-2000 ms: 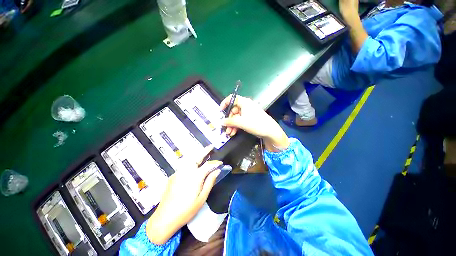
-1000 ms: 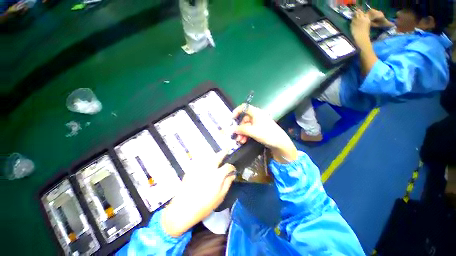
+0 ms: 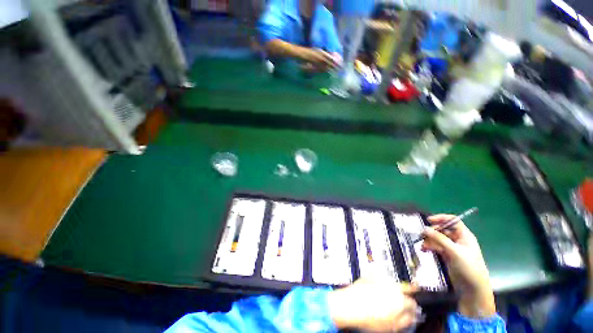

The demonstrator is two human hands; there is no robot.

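A black five-slot tray (image 3: 308, 248) lies on the green bench, with a bright phone frame in each slot. My right hand (image 3: 458, 257) is at the rightmost phone frame (image 3: 415, 250) and grips thin dark tweezers (image 3: 459, 218); their upper end points up and right, and the fingers hide part of that frame. My left hand (image 3: 374, 304) is at the tray's near edge, by the two right slots. A small shiny piece (image 3: 418, 315) shows at its fingertips, too blurred to name.
Two clear cups (image 3: 225, 164) with whitish contents stand beyond the tray, a small pile of scraps (image 3: 282, 170) between them. A plastic-wrapped post (image 3: 442, 133) rises behind at right. Another tray (image 3: 536, 195) lies far right. A worker in blue (image 3: 300, 32) sits across the bench; a wooden surface (image 3: 49, 192) is at left.
The view has swung up and left, so the tray now lies nearly level and the far bench shows. Both hands stay at the tray's right end; the tweezers are still in my right hand.
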